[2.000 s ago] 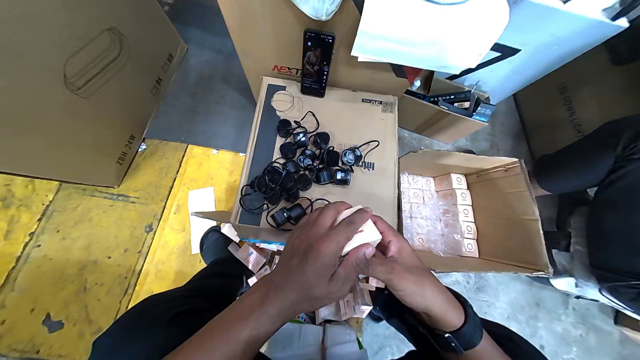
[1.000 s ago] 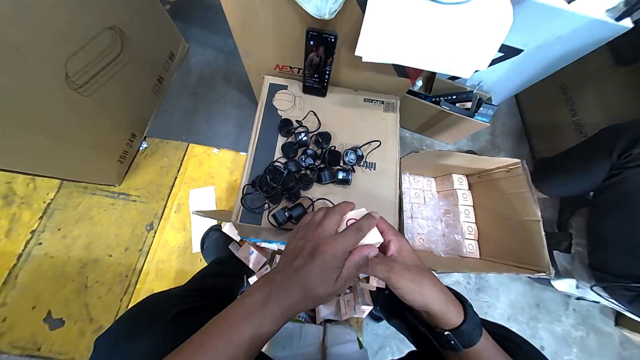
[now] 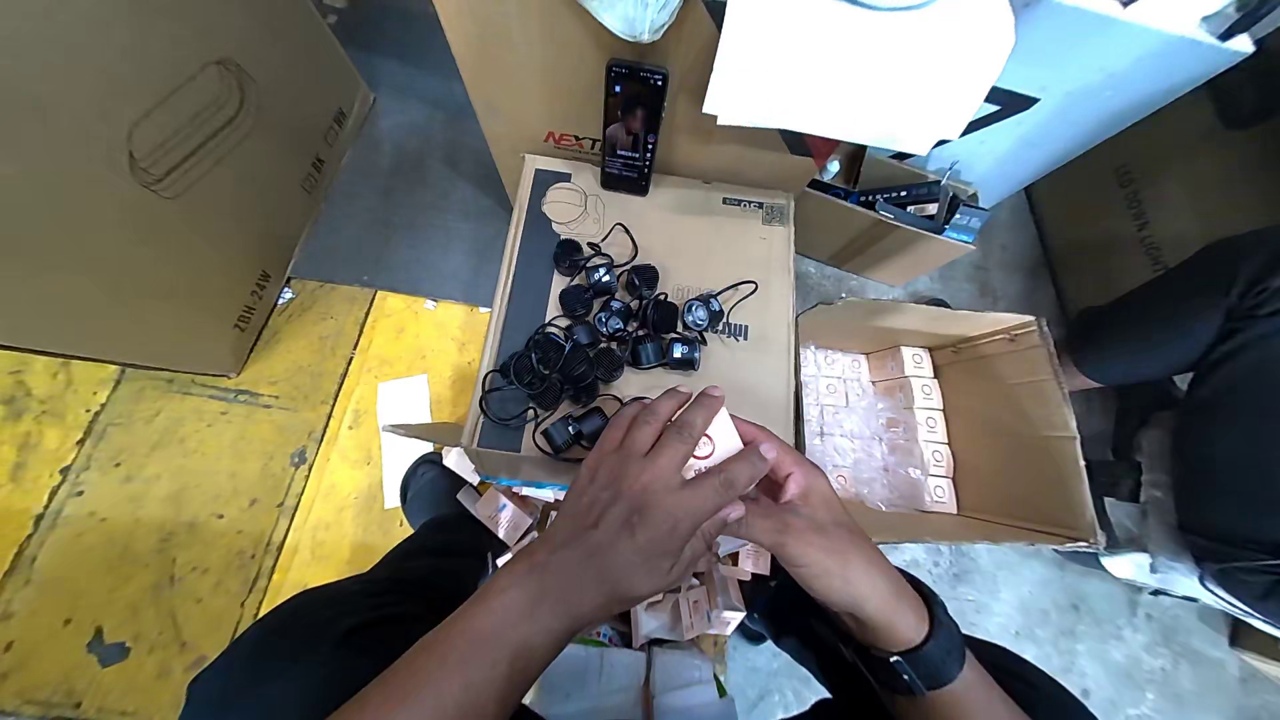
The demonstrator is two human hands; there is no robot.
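Observation:
Both hands close around a small pale pink cardboard box (image 3: 716,440) near the front edge of a flat cardboard carton (image 3: 765,260). My left hand (image 3: 650,500) lies over its near and left side, the fingers covering much of it. From the right, my right hand (image 3: 800,500) grips the same box, its fingertips partly hidden. Just beyond the hands, a pile of small black lamp heads with black cables (image 3: 580,360) lies on the carton. More small pink boxes (image 3: 690,610) sit in a heap below my hands, partly covered by them.
An open cardboard box (image 3: 1010,430) at the right holds rows of small boxes (image 3: 930,425) and clear plastic wrap. A phone (image 3: 634,125) leans upright at the carton's far edge. A large carton (image 3: 170,180) stands at the left. Another person's dark-clothed leg (image 3: 1180,300) is at the far right.

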